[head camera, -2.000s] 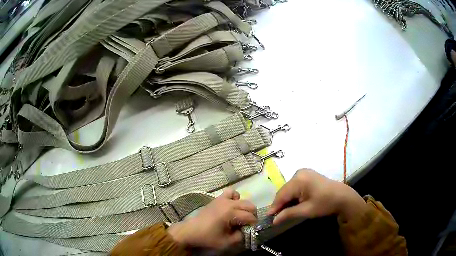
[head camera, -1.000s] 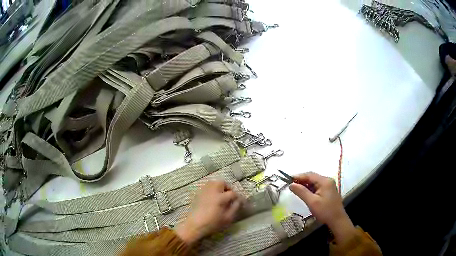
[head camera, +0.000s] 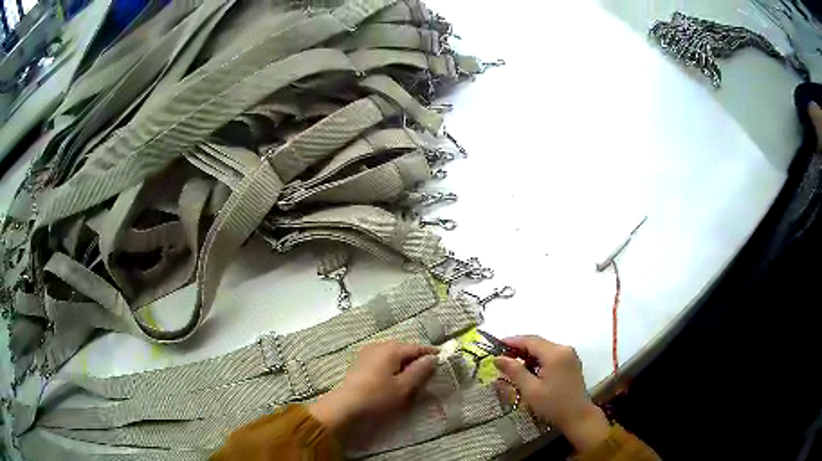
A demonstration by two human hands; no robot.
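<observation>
Beige-grey webbing straps (head camera: 360,320) lie in rows at the front, with silver slider buckles (head camera: 296,376) and swivel snap hooks (head camera: 495,294) at their right ends. My left hand (head camera: 388,376) pinches the end of one strap between thumb and fingers, over the row. My right hand (head camera: 545,378) holds dark thread snips (head camera: 494,343) with red on the handle, blades pointing left at that strap end near its hook. The strap end between the hands is partly hidden and blurred.
A large heap of straps (head camera: 225,117) lies behind at left. A short hooked piece (head camera: 334,267) lies between heap and rows. A pale pointed stick (head camera: 618,256) with red-orange cord (head camera: 616,324) is at right. Another bundle (head camera: 712,40) lies far right, near a person's hand (head camera: 814,112).
The strap worked at the table's front edge now lies in the row. My right hand has brought the snips up, then left to the strap end. My left hand now pinches that end.
</observation>
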